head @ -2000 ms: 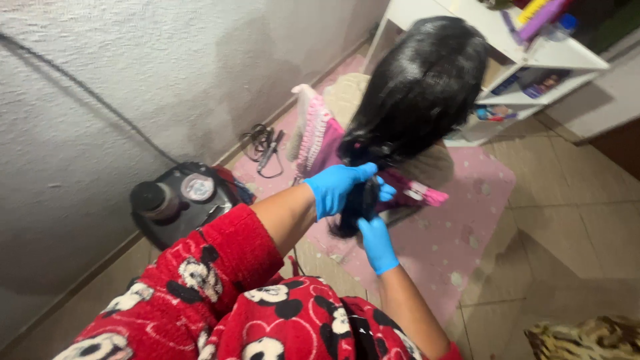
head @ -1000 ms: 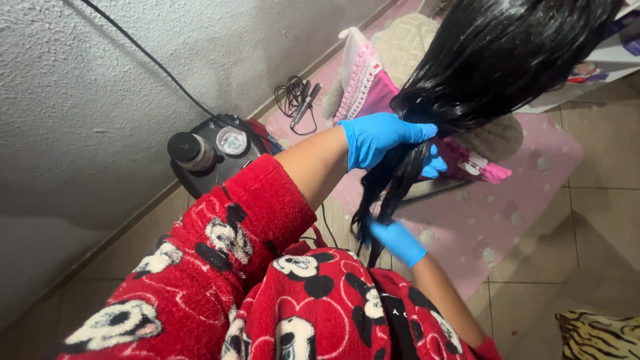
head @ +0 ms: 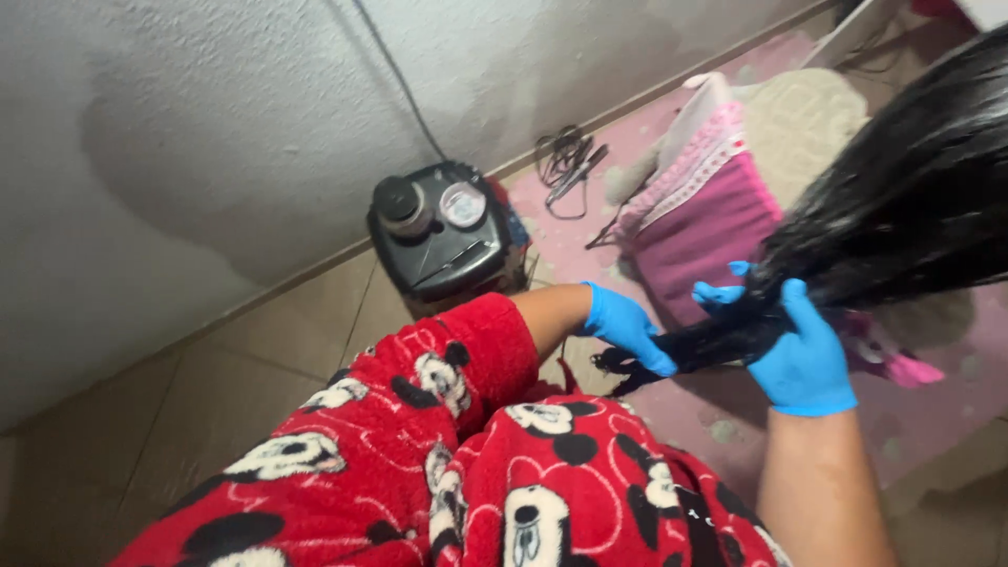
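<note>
A person's long, glossy black hair [head: 906,197] comes in from the right edge and narrows into a bunched strand that points left. My right hand [head: 803,354], in a blue glove, supports this strand from below, thumb on the near side and fingertips showing beyond it. Nearer the ends, my left hand [head: 630,327], also gloved in blue, grips the strand, its fingers partly hidden. Loose tips hang out past the left glove. Behind the hair lies a pink cloth with white lace trim [head: 701,220].
A black stand [head: 449,260] by the wall holds a dark-lidded jar [head: 402,206] and a round tub [head: 463,205]. A corded styling tool [head: 579,173] lies on the pink mat [head: 929,425]. A beige cushion [head: 803,126] is beyond the cloth.
My hands have swapped places along the hair: the left was higher on it and is now at the ends, while the right now holds it higher up. The view has shifted left.
</note>
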